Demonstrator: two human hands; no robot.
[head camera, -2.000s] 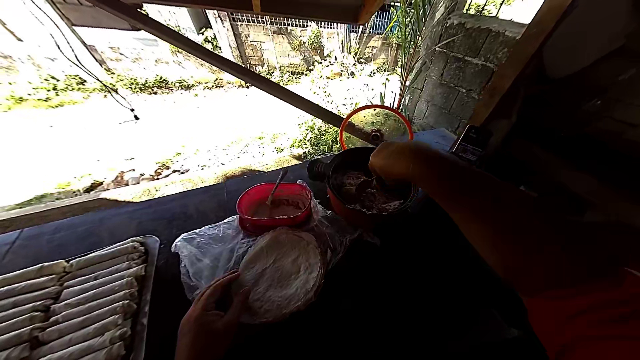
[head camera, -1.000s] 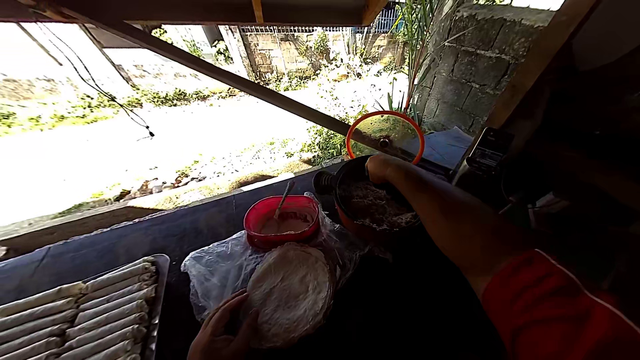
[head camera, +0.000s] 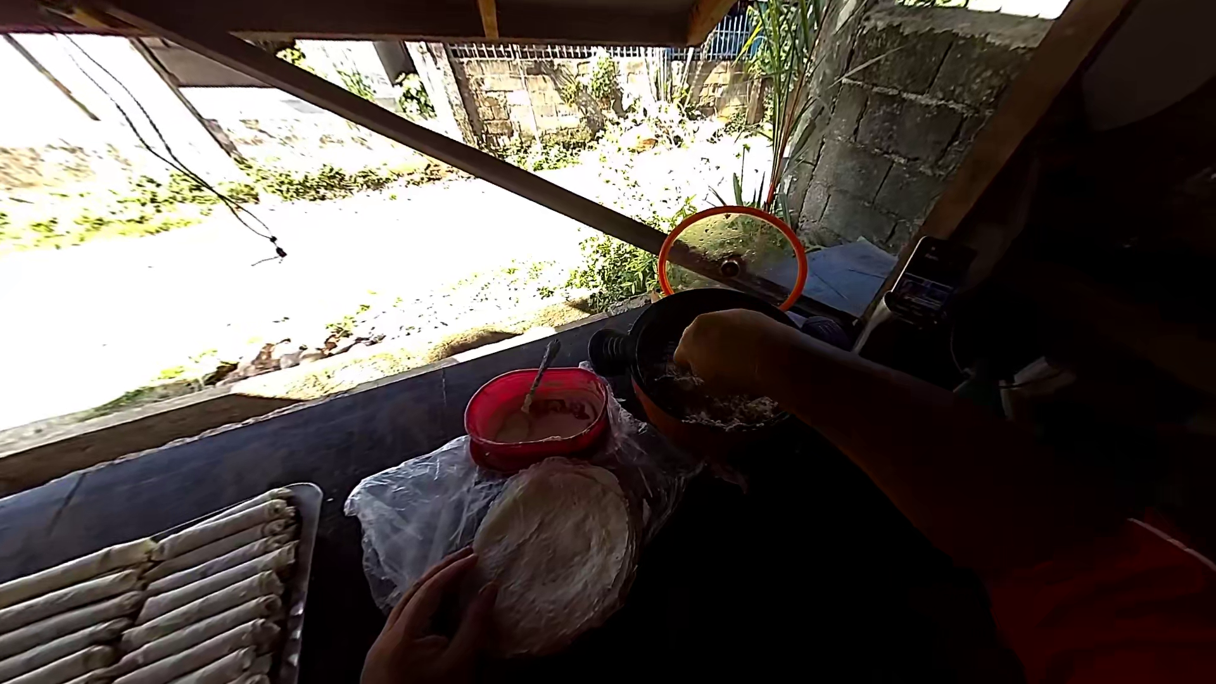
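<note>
My left hand (head camera: 442, 622) is at the left edge of a stack of round, pale wrappers (head camera: 560, 560), fingers touching the edge. My right hand (head camera: 727, 350) reaches down into a dark-rimmed cooking pot (head camera: 655, 404) that holds a crumbly filling (head camera: 731, 410); its fingertips are hidden, so I cannot tell what they hold. Behind the wrappers sits a red plastic container (head camera: 484, 446) with a pale paste and a spoon (head camera: 540, 375) leaning in it. Clear plastic wrap (head camera: 408, 518) lies under the container and the wrappers. Rolled wrappers fill a metal tray (head camera: 306, 532) at lower left.
A clear lid with an orange rim (head camera: 803, 275) stands upright behind the pot. A phone (head camera: 926, 285) is propped at the right. The dark tabletop (head camera: 237, 446) ends at a ledge, with a slanting beam (head camera: 456, 157) above it. A cord (head camera: 214, 190) hangs at upper left.
My right hand stays in the pot throughout, and my left hand stays beside the wrappers. Nothing else has plainly moved.
</note>
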